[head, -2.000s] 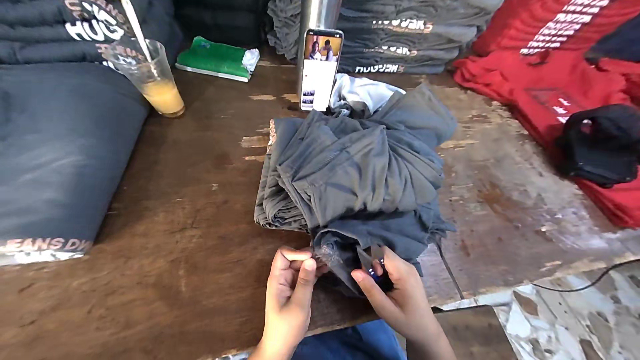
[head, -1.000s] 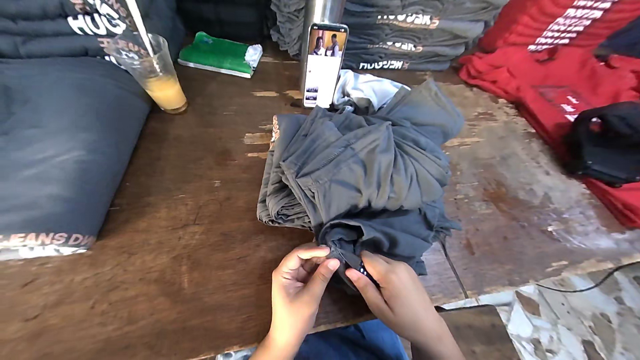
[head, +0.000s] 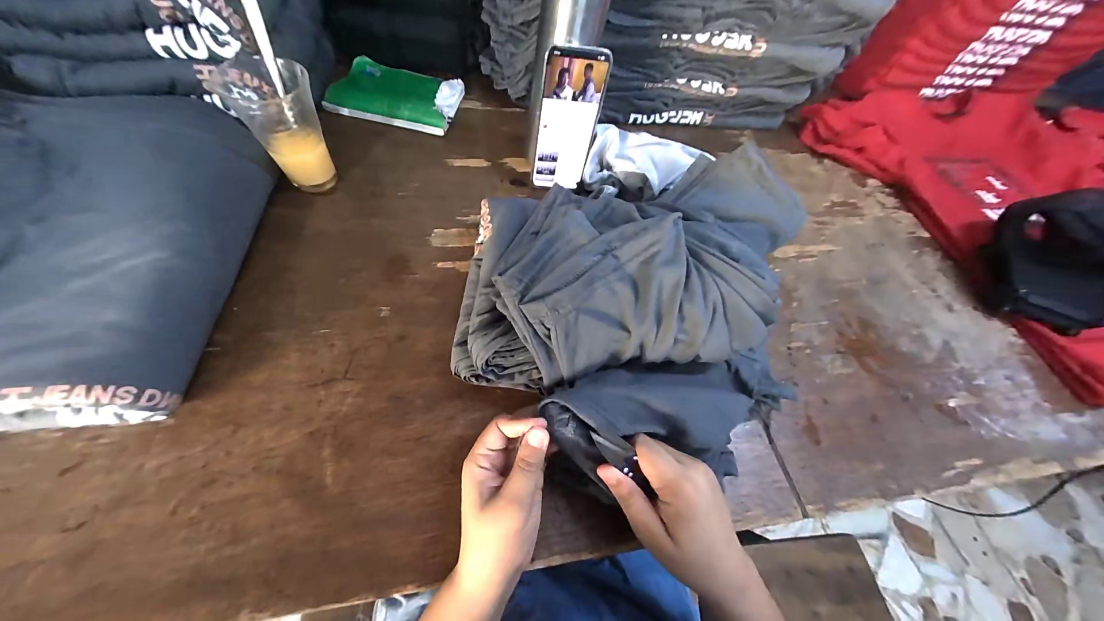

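Note:
A bundle of dark grey fabric garments (head: 630, 293) lies folded and rumpled near the front edge of the wooden table. Its near part, a darker fold of cloth (head: 655, 405), hangs towards the table edge. My left hand (head: 504, 483) is at the left side of this fold, thumb and forefinger pinched together; whether cloth or a thread is between them is too small to tell. In my right hand (head: 673, 500) the cloth is pinched between thumb and fingers, beside a small dark item with white marks that I cannot make out.
A phone (head: 569, 116) leans on a metal bottle (head: 576, 19) behind the bundle. To the left stand a glass of orange drink (head: 300, 151), a green packet (head: 388, 95) and folded dark garments (head: 121, 224). Red garments (head: 940, 172) and a black cap-like item (head: 1048, 259) lie right.
My left hand has drawn slightly away from my right hand, and the fold of cloth between them shows more openly than one second ago.

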